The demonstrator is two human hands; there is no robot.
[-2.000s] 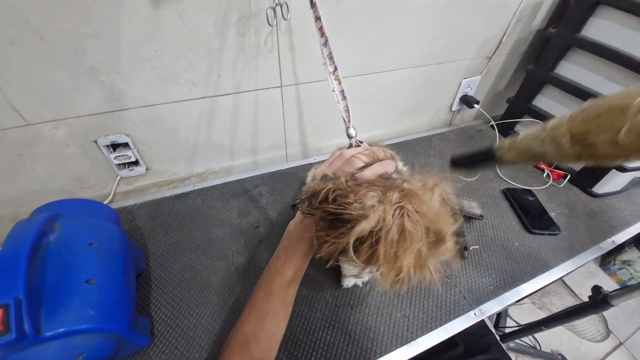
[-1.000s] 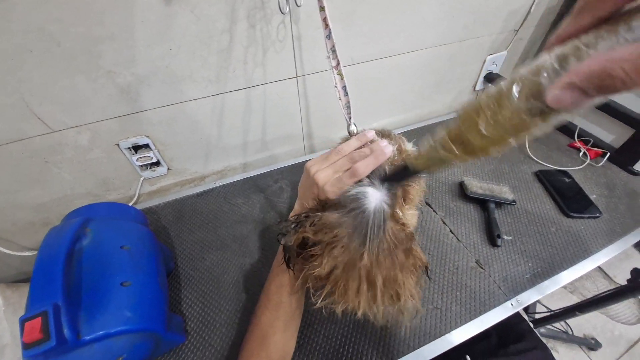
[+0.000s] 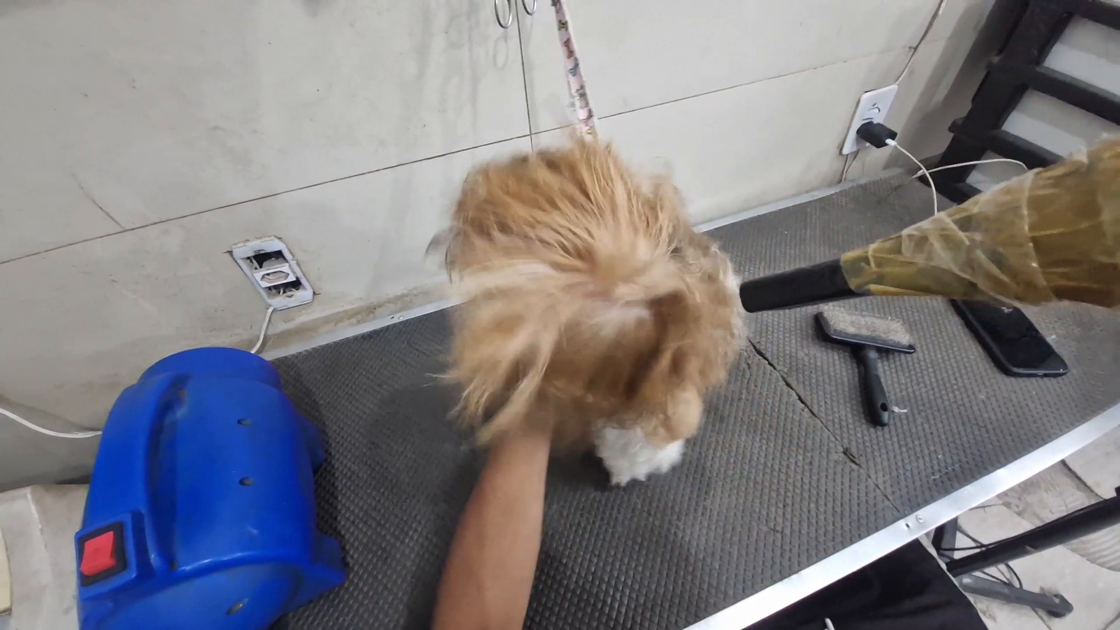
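A tan, long-haired dog with a white paw stands on the ribbed rubber mat of the table. My left forearm reaches up from the bottom edge to the dog, and its coat hides my left hand. From the right edge comes the taped dryer hose with its black nozzle, the tip close by the dog's right flank, where the fur is parted and blown outward. My right hand is outside the view. A patterned strap rises behind the dog.
A blue pet dryer stands at the left. Right of the dog lie a slicker brush and a black phone. A charger with a white cable is in the wall outlet. The metal table edge runs along the lower right.
My left hand was visible on the dog one second ago and is now hidden by fur. The nozzle has drawn back rightward from the coat, and my right hand has left the view.
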